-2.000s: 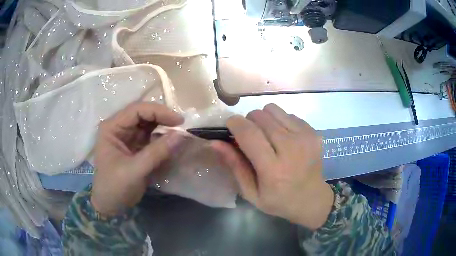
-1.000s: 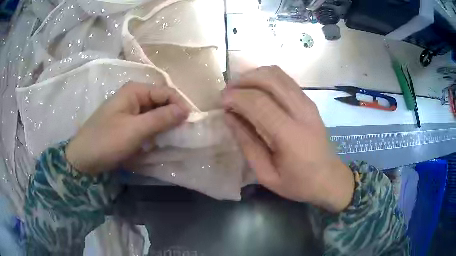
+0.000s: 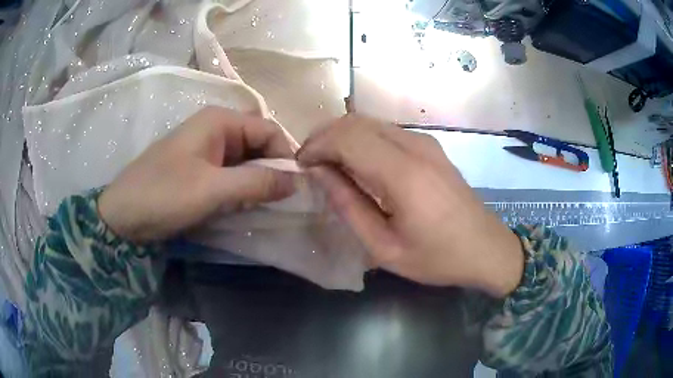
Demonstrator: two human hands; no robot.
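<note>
The sheer pale garment fabric (image 3: 140, 103) with shiny specks lies heaped at the left and reaches over the front table edge under both hands. A narrow cream binding (image 3: 260, 103) runs along its edge down to my fingertips. My left hand (image 3: 210, 173) pinches the fabric at the binding between thumb and fingers. My right hand (image 3: 413, 199) has its fingertips on the same spot, thumb and index close together; they touch the fabric edge. The thread snips (image 3: 547, 150), with orange-red and blue handles, lie on the table at the right.
A green-handled tool (image 3: 599, 133) and dark tweezers (image 3: 611, 151) lie right of the snips. The sewing machine (image 3: 590, 33) stands at the upper right. The ruler tape (image 3: 546, 213) runs along the front edge. A blue basket (image 3: 627, 288) is below right.
The thread snips left my right hand and now lie on the table. Both hands have come together at the binding. Since one second ago, my right fingertips have moved left to my left fingertips.
</note>
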